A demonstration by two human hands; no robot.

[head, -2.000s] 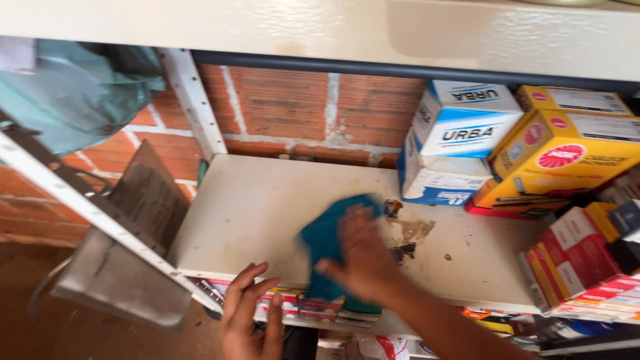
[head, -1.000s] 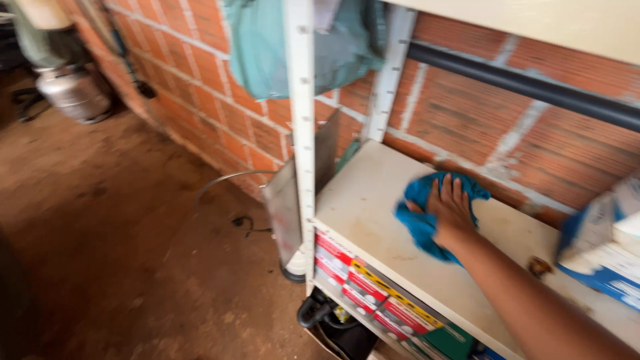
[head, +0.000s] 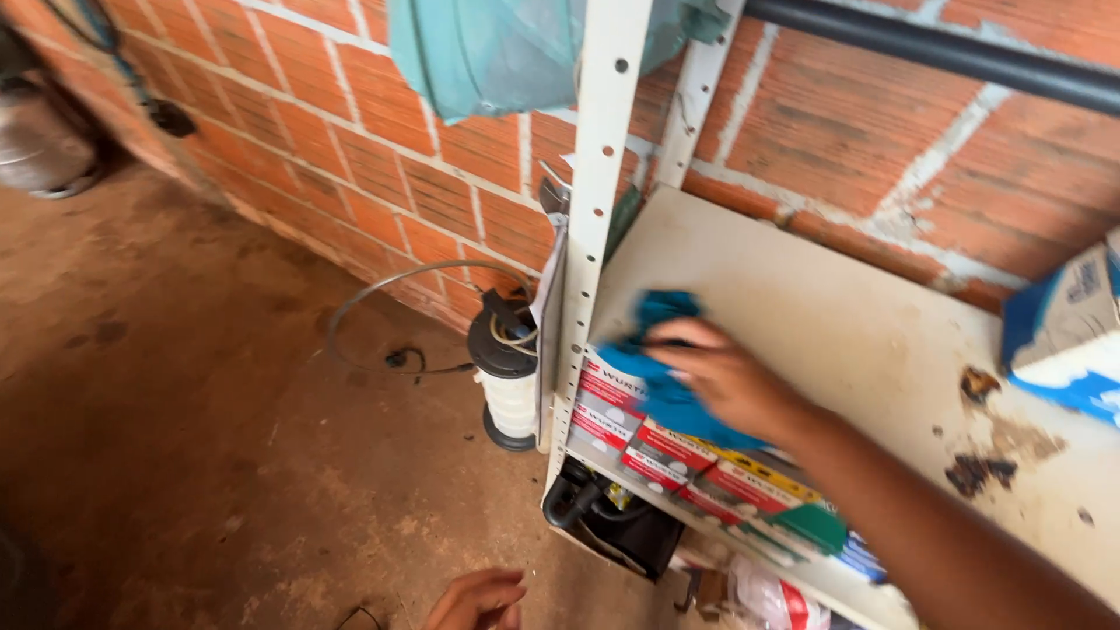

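My right hand [head: 722, 372] grips a blue cloth [head: 669, 398] at the front left corner of the cream metal shelf [head: 787, 289]. Part of the cloth hangs over the front edge, in front of Würth boxes [head: 665, 455] on the level below. My left hand [head: 479, 599] is low in the view over the floor, only partly visible, with nothing seen in it. Dark residue [head: 978, 472] and a brown stained patch mark the shelf to the right of my right forearm's upper side.
A perforated white upright [head: 599, 175] stands at the shelf's left end. Beside it on the floor are a white canister with a black top [head: 509, 376] and a looping hose. A blue and white box [head: 1072, 324] sits at the right, and a teal plastic bag [head: 490, 61] hangs above.
My right hand and the cloth have moved from farther back on the shelf to its front left corner. My left hand has come into view since one second ago.
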